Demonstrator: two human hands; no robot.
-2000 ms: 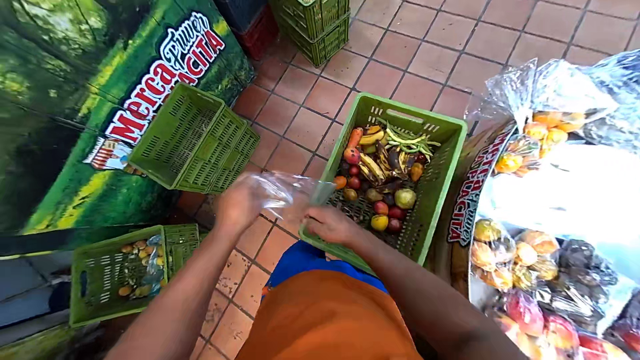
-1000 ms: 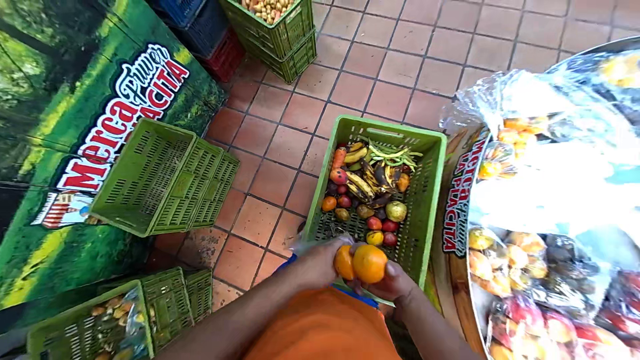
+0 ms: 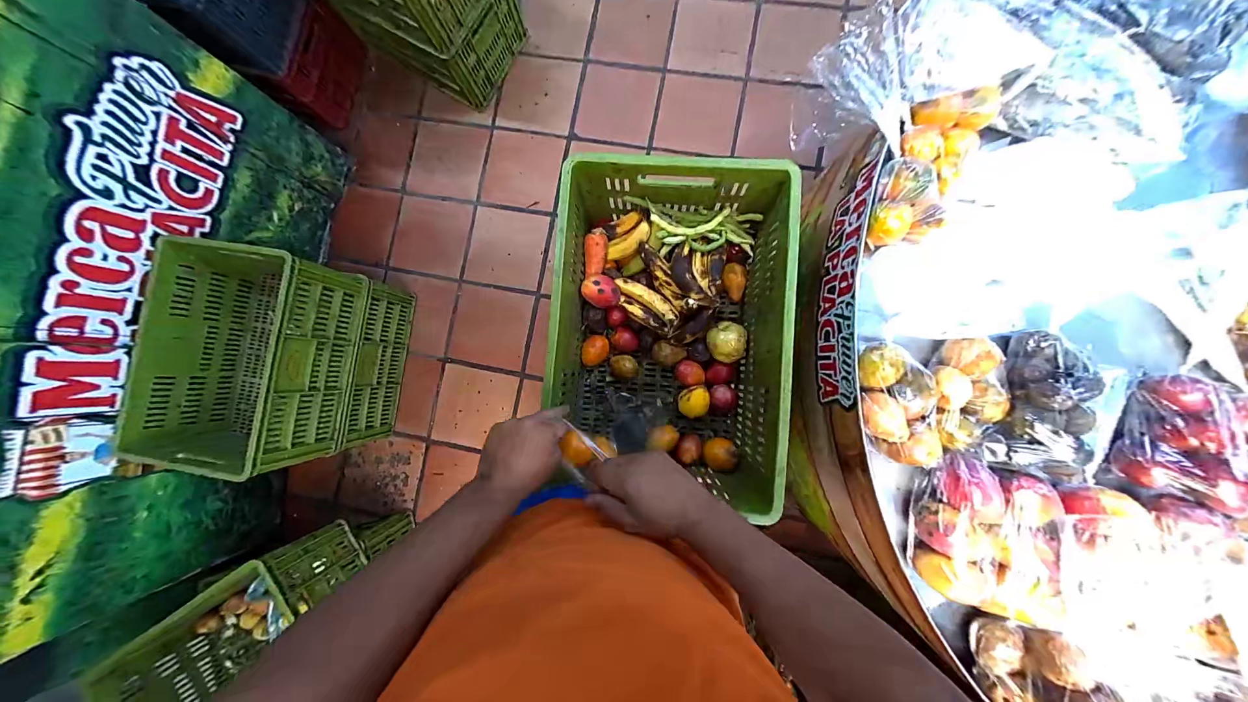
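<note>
My left hand (image 3: pixel 522 450) and my right hand (image 3: pixel 651 490) hold a clear plastic bag (image 3: pixel 577 439) stretched between them, over the near edge of a green plastic crate (image 3: pixel 788 322). The crate holds several mixed fruits, blackened bananas (image 3: pixel 694 276), green bean pods (image 3: pixel 697 229), a carrot (image 3: pixel 596 253) and a yellowish round fruit (image 3: pixel 726 341). Orange fruits (image 3: pixel 720 454) lie along its near end, right of my right hand. Another orange fruit (image 3: pixel 576 448) shows between my hands; whether it is inside the bag I cannot tell.
Empty green crates (image 3: pixel 273 361) stand at the left by a printed banner (image 3: pixel 117 214). A lower-left crate (image 3: pixel 175 624) holds small produce. More crates (image 3: pixel 448 49) stand at the top. On the right, a curved display counter (image 3: pixel 838 390) bears bagged fruit (image 3: pixel 985 526).
The two orange fruits held up between my hands are no longer there. My hands have parted somewhat, with clear plastic between them, at the crate's near edge.
</note>
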